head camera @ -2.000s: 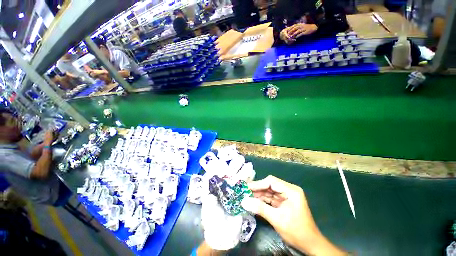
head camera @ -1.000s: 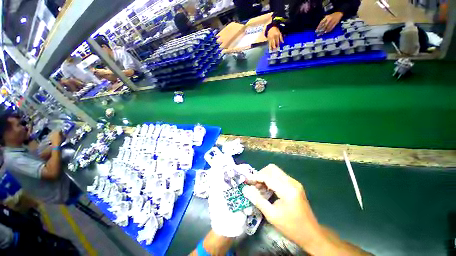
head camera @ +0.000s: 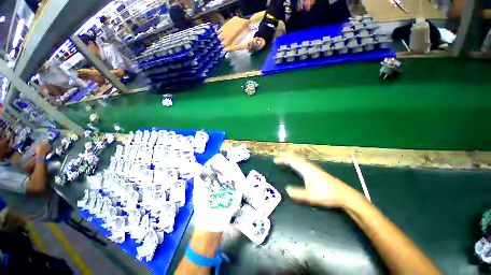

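Note:
My left hand [head camera: 207,215], in a white glove with a blue band at the wrist, holds a green circuit board [head camera: 222,196] with silvery parts, blurred, palm up. Whether a white housing lies under the board I cannot tell. My right hand [head camera: 317,185] is bare, blurred and empty, thumb and fingers apart, right of the loose pile. White plastic housings [head camera: 262,194] lie loose between my hands, some with dark holes or marks.
A blue tray [head camera: 181,236] with rows of white housings lies left. A white stick [head camera: 362,176] lies right, partly behind my right arm. Board assemblies [head camera: 483,250] sit at the right edge. The green belt [head camera: 323,107] carries several units. A person's arm reaches beyond it.
My right hand has let go of the board and moved right and up, opening. My left hand has moved left with the board. Units on the belt have shifted left.

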